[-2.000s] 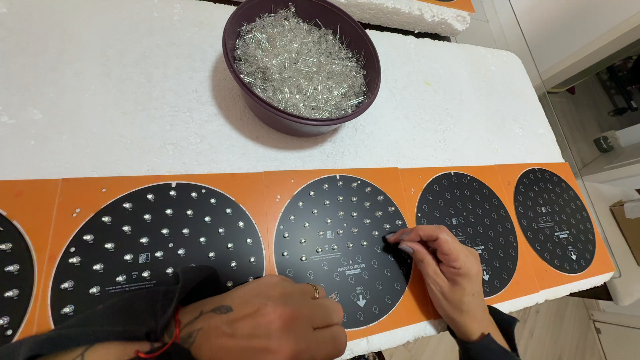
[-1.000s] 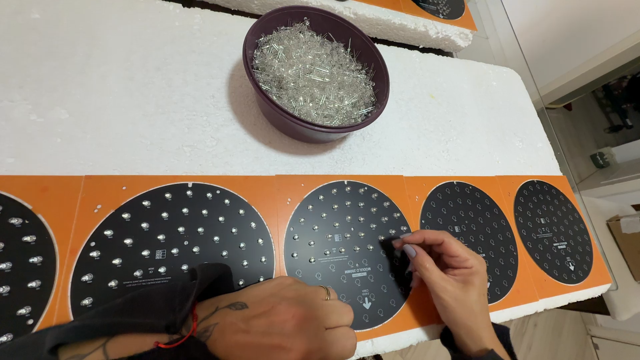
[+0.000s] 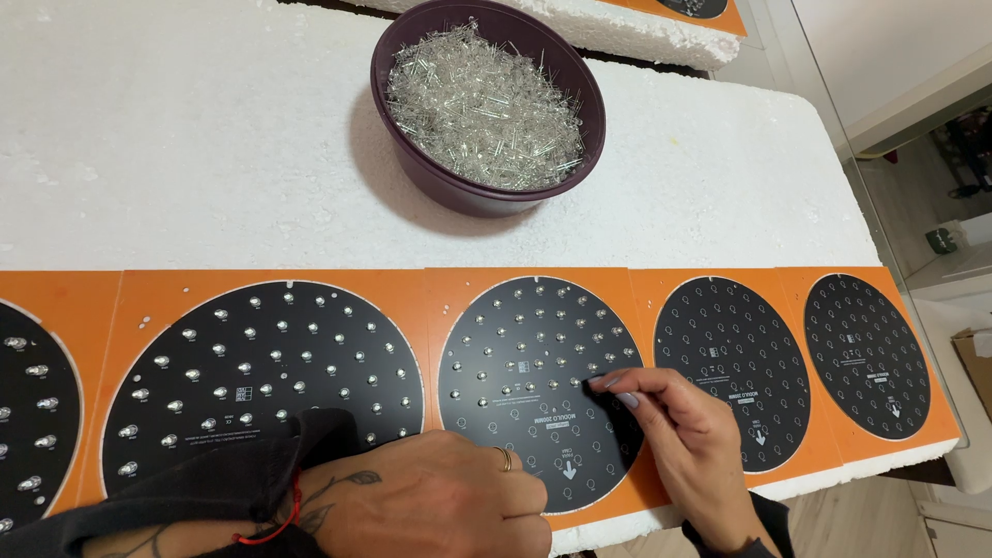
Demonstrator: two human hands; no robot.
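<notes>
My right hand (image 3: 682, 434) is over the right side of the middle round black circuit board (image 3: 496, 418), thumb and forefinger pinched at its surface; whether an LED is between them cannot be told. Clear LEDs stand in the upper part of this board, while its lower part shows printed outlines. My left hand (image 3: 434, 496), with a ring and red string bracelet, lies curled at the board's lower left, its fingertips hidden. The sleeve partly covers a larger-looking board (image 3: 310, 403) set with LEDs. A dark purple bowl (image 3: 480, 200) holds a heap of clear LEDs (image 3: 488, 108) behind the boards.
Two boards with printed outlines (image 3: 732, 372) (image 3: 868, 356) lie to the right, and one with LEDs (image 3: 23, 403) at the far left. All rest on a white foam slab (image 3: 194, 155). Another foam slab (image 3: 659, 43) is behind; a cardboard box (image 3: 978, 356) stands at right.
The right hand stays at the right side of the middle board, with its fingertips shifting slightly. The left hand remains curled at the lower left.
</notes>
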